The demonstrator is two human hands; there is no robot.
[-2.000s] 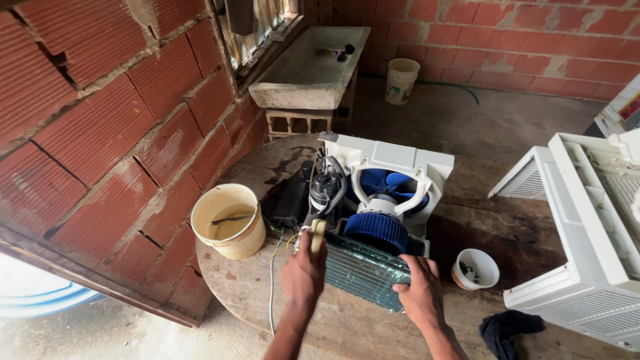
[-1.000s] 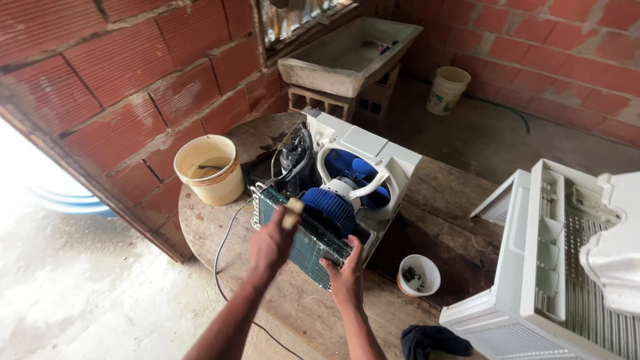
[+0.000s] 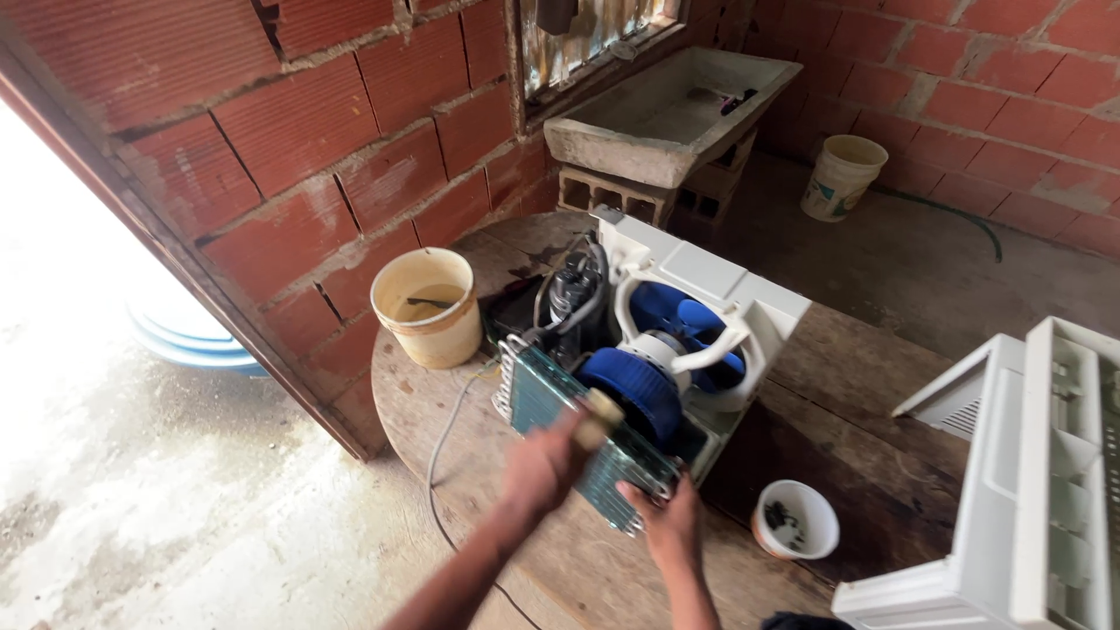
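Note:
An opened window air conditioner lies on a round wooden table, with a white housing (image 3: 726, 284), a blue fan blade (image 3: 691, 319), a blue blower wheel (image 3: 634, 389) and a black compressor (image 3: 573, 289). Along its near side stands a tilted, green-blue finned coil (image 3: 569, 429) with bent metal tubes at its left end. My left hand (image 3: 547, 464), blurred, holds a pale brush-like tool (image 3: 599, 418) over the coil's top edge; its exact kind cannot be told. My right hand (image 3: 665, 516) grips the coil's right end, thumb on the near face.
A cream bucket (image 3: 429, 328) stands at the table's left, and a small white tub (image 3: 798, 521) of small parts at the right. A grey cable (image 3: 430, 477) hangs over the near edge. White plastic casing (image 3: 989, 490) is at far right, a concrete sink (image 3: 630, 144) behind.
The coil sits further from lying flat than two seconds ago, tilted up in front of the blower wheel. My left hand has moved along it toward its right end. The view has shifted.

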